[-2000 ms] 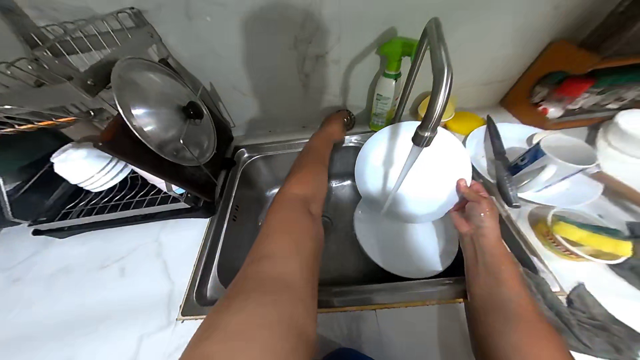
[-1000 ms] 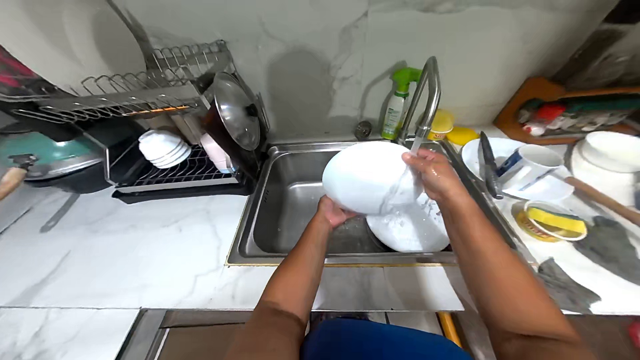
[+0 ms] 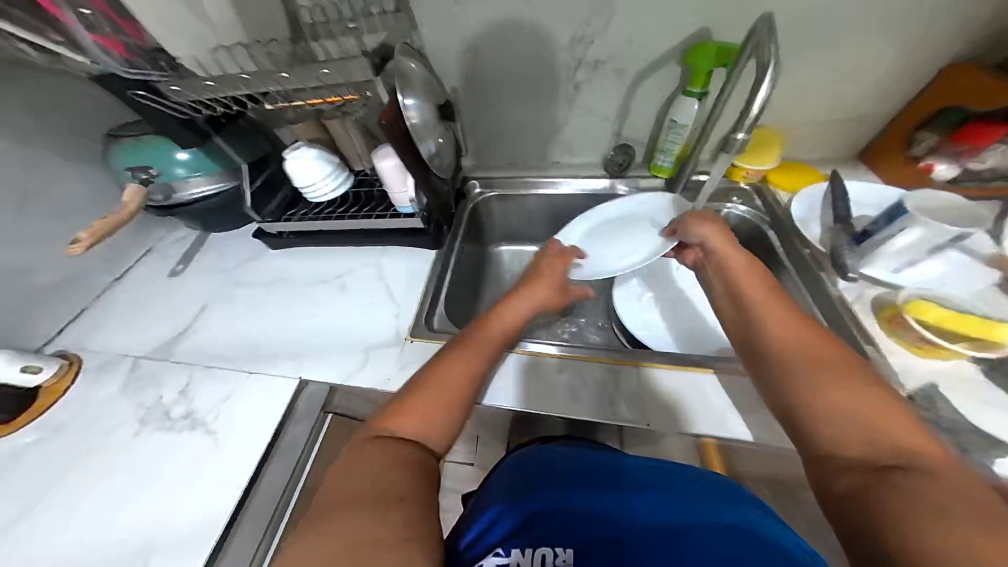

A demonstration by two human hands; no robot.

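Observation:
A white plate (image 3: 622, 232) is held tilted over the steel sink (image 3: 488, 260). My right hand (image 3: 697, 236) grips its right rim, close below the running faucet (image 3: 756, 94). At the plate's lower left edge is my left hand (image 3: 555, 279), its fingers spread; the fingertips are partly at the rim, and whether they bear the plate I cannot tell. Another white plate (image 3: 669, 307) lies in the right part of the sink, wet, partly hidden by the held plate and my right forearm. Water runs from the faucet near my right hand.
Left of the sink stands a black dish rack (image 3: 346, 224) with white bowls (image 3: 316, 172) and a pot lid (image 3: 425, 110). Behind is a green spray bottle (image 3: 679, 118). At right are a knife (image 3: 841, 224), a mug (image 3: 921, 228) and a yellow sponge (image 3: 957, 319) in a bowl.
Two seconds ago my left hand was behind the sink near the wall; it has come to the plate's left side. The plate has moved left and is tilted differently. The view has shifted left.

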